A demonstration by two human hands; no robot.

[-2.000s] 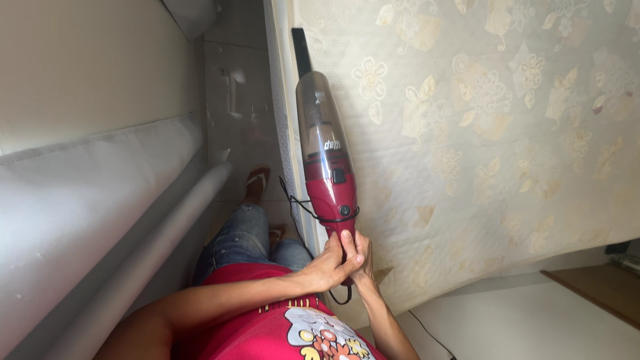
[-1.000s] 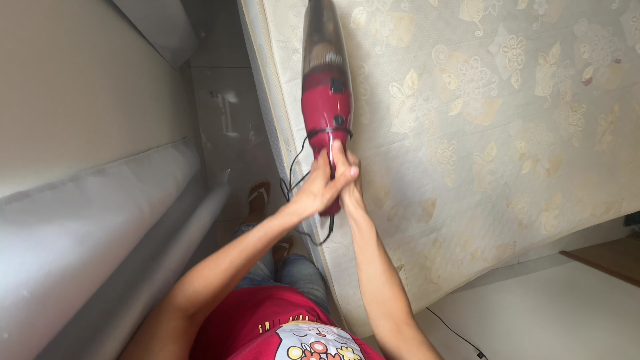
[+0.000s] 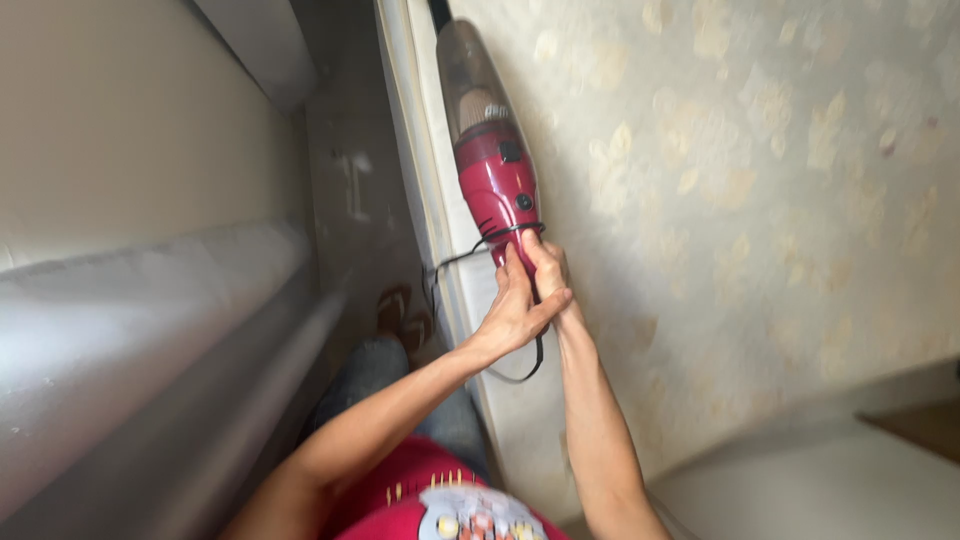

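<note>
A red handheld vacuum cleaner (image 3: pixel 499 176) with a clear dust cup lies along the left border of a floral-patterned mattress (image 3: pixel 712 187). Both of my hands are closed around its rear handle. My left hand (image 3: pixel 514 307) grips from the left side, its thumb crossing over my right wrist. My right hand (image 3: pixel 547 270) holds the handle from the right, its thumb on top near the body. The black power cord (image 3: pixel 457 259) wraps around the vacuum behind its switch, hangs off to the left and loops below my hands. A dark nozzle runs out of view at the top.
Left of the mattress edge is a narrow strip of tiled floor (image 3: pixel 349 202), where my sandalled feet (image 3: pixel 405 311) stand. A grey padded surface (image 3: pixel 150 330) and a beige wall (image 3: pixel 142 127) bound it. A pale surface with a brown panel (image 3: pixel 919 431) lies at lower right.
The vacuum moved forward along the mattress border between the two earlier frames, then back toward me now. Both hands have stayed on its handle.
</note>
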